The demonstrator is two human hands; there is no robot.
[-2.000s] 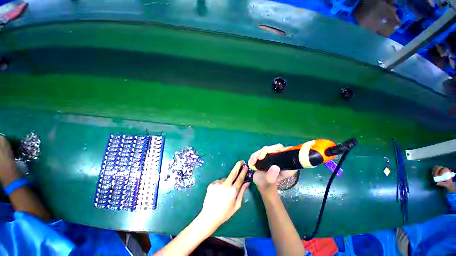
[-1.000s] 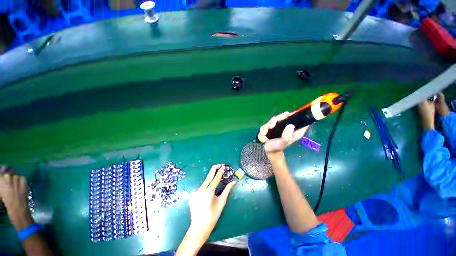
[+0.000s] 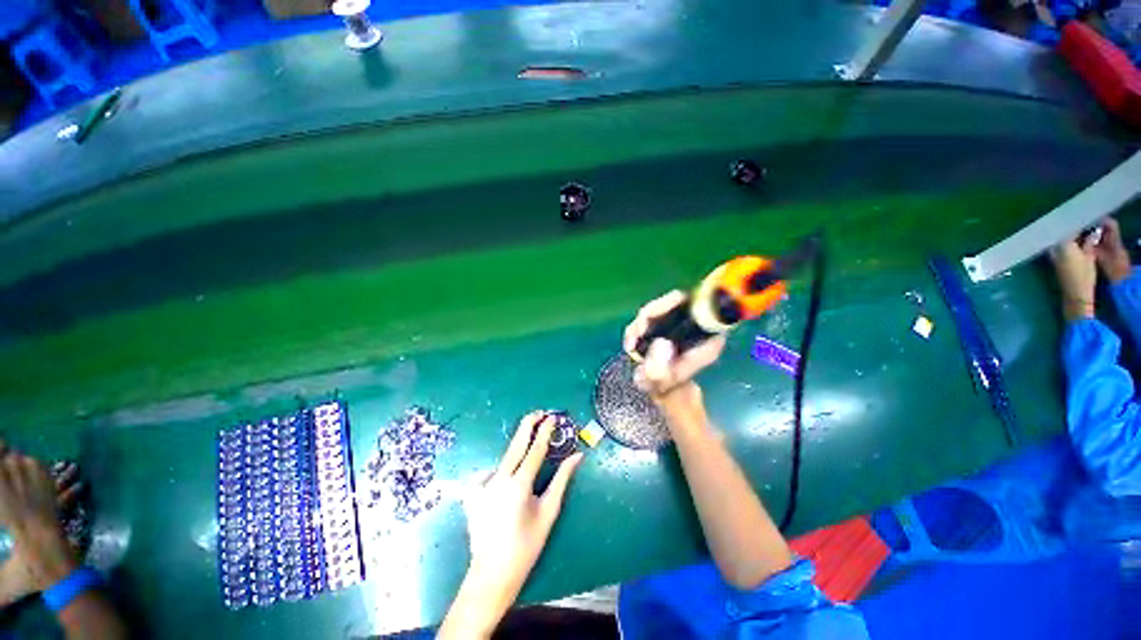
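Note:
My left hand (image 3: pixel 513 500) holds a round black unit (image 3: pixel 559 435) between thumb and fingers on the bench. A small yellow piece (image 3: pixel 591 434) shows at the unit's right side. My right hand (image 3: pixel 669 350) grips the electric screwdriver (image 3: pixel 726 300), which is slightly blurred, with its orange end up and to the right. Its tip is hidden at the hand, over the upper part of the round screw dish (image 3: pixel 629 406). The screwdriver is apart from the unit.
A blue-and-white board panel (image 3: pixel 285 506) and a pile of metal parts (image 3: pixel 410 463) lie left. Two black units (image 3: pixel 574 201) sit on the belt (image 3: pixel 413 275). A purple piece (image 3: pixel 776 354), the cord (image 3: pixel 801 425) and a dark bundle (image 3: pixel 976 344) lie right. Other people's hands show at both sides.
My right hand first moved the screwdriver off the unit to the dish, then tilted it more upright. The unit stays in my left hand. The camera view has shifted.

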